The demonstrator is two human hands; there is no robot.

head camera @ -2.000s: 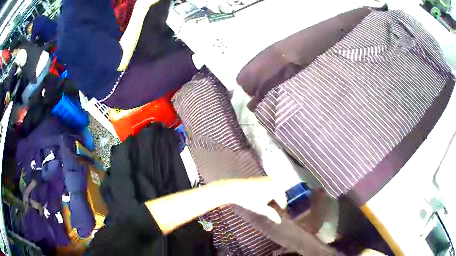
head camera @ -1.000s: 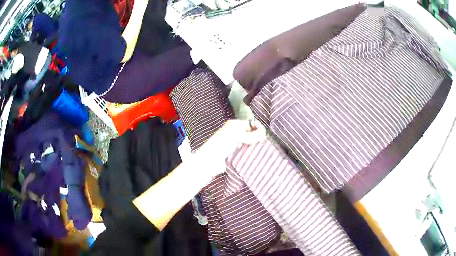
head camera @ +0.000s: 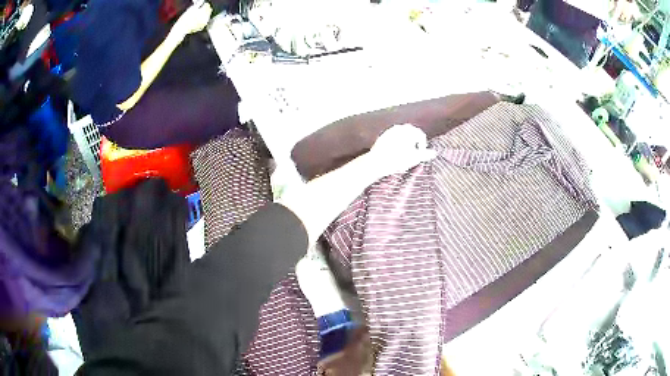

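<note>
My left hand (head camera: 400, 143), in a black sleeve, reaches up over the table and grips the upper end of a striped knit piece (head camera: 400, 264). The piece hangs down from my fingers towards the lower edge, over the left part of the striped garment heap. The striped garment (head camera: 507, 213) lies on the white table, with a plain dark panel (head camera: 382, 125) showing along its upper left and lower right sides. More striped cloth (head camera: 231, 183) lies to the left, partly behind my arm. My right hand is not in view.
Another person's forearm (head camera: 158, 62) rests over dark cloth at upper left, above a red-orange stool (head camera: 147, 169). A thin dark rod (head camera: 334, 53) lies on the far table. A dark blue object (head camera: 334, 327) sits below my forearm. Blurred metal parts (head camera: 613, 352) show at lower right.
My left hand has moved up and right, carrying the striped piece from the near side onto the garment heap. The view has shifted, so the heap sits lower and further left.
</note>
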